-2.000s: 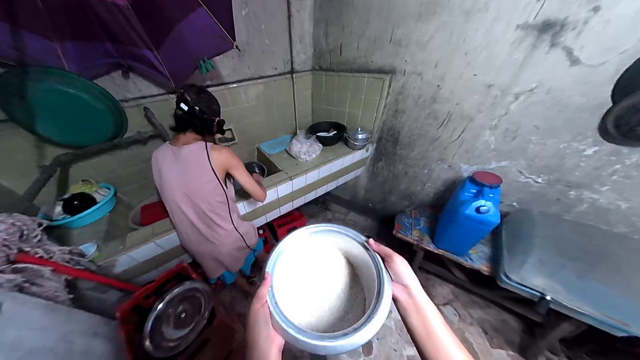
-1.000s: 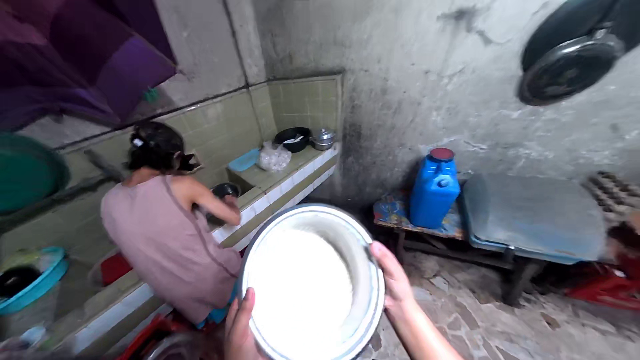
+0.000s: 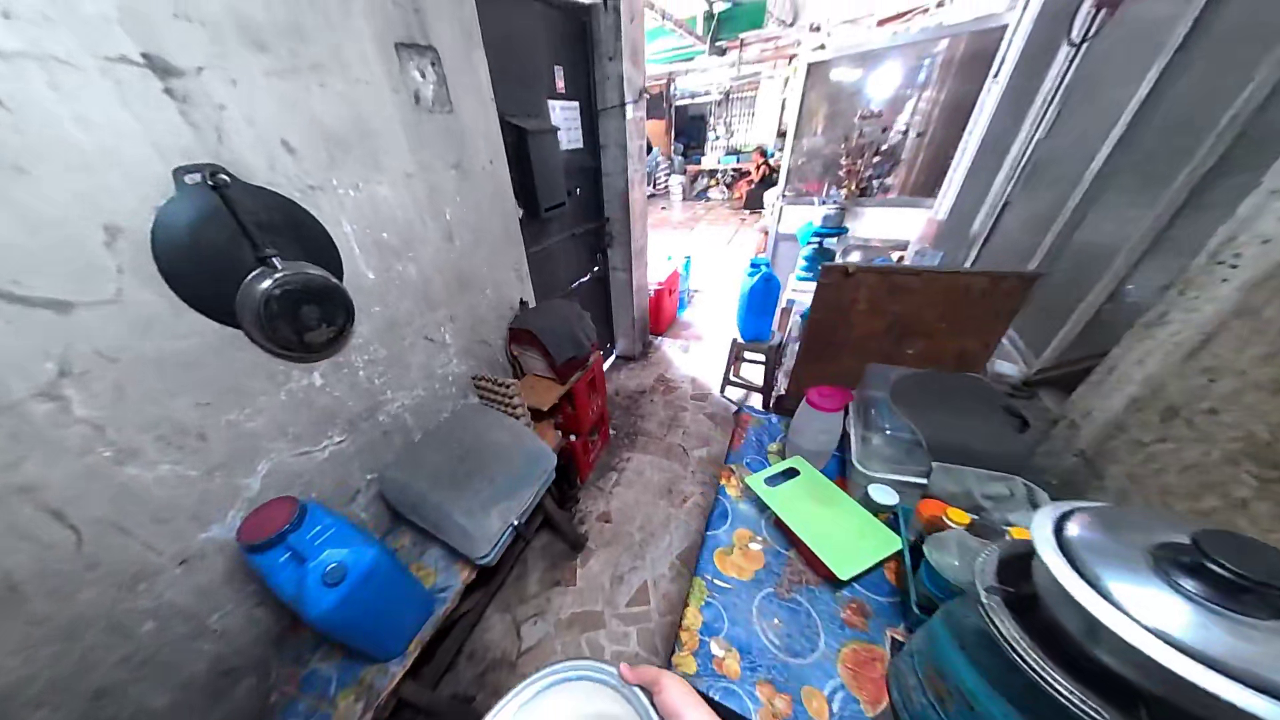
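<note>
At the bottom edge of the head view, a round metal pot with pale contents is cut off by the frame. My right hand grips its right rim, thumb on top. My left hand is out of the frame. To the right of the pot lies a table with a blue fruit-patterned cover. On it are a green cutting board, a pink-lidded plastic container and several lidded jars. A large lidded steel pot stands at the lower right.
A blue jug and a grey lidded bin stand on a low bench at left. Red crates are beyond. Stone flooring runs to a doorway; a stool holds another blue jug. A person sits far outside.
The view has swung far to the right, from the tiled sink and the person there to the doorway and covered table. The pot now sits lower in the frame, and my left hand has left it.
</note>
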